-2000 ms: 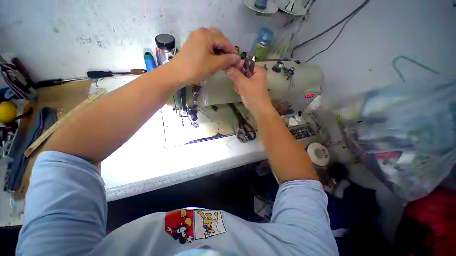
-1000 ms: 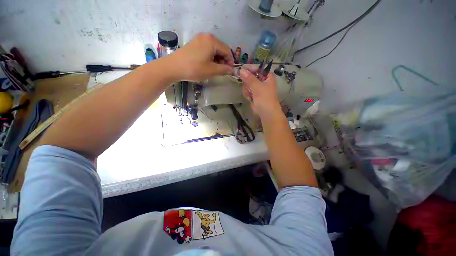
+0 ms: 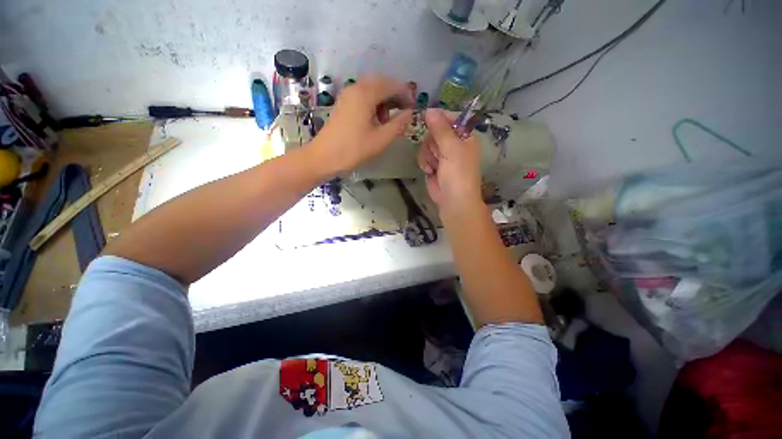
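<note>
The cream sewing machine head (image 3: 525, 154) stands on the white table, with a small red light at its right end. My left hand (image 3: 364, 124) is above the machine, thumb and fingers close together and slightly blurred; no thread can be made out in it. My right hand (image 3: 450, 159) is just to its right, closed around small metallic snips or tweezers (image 3: 467, 113) whose tips point up. The fingertips of both hands are near each other. The needle area (image 3: 333, 195) is lit, below my left wrist.
Black scissors (image 3: 418, 225) lie on the machine bed. A wooden ruler (image 3: 103, 193) and dark fabric strips (image 3: 84, 227) lie on brown board at left. A jar (image 3: 291, 69), blue spool (image 3: 261, 103) and screwdriver (image 3: 197, 112) are behind. A plastic bag (image 3: 686, 249) is at right.
My left hand has tilted and moved slightly down and right since one second ago, uncovering spools behind it. The snips in my right hand have turned and now look closer together.
</note>
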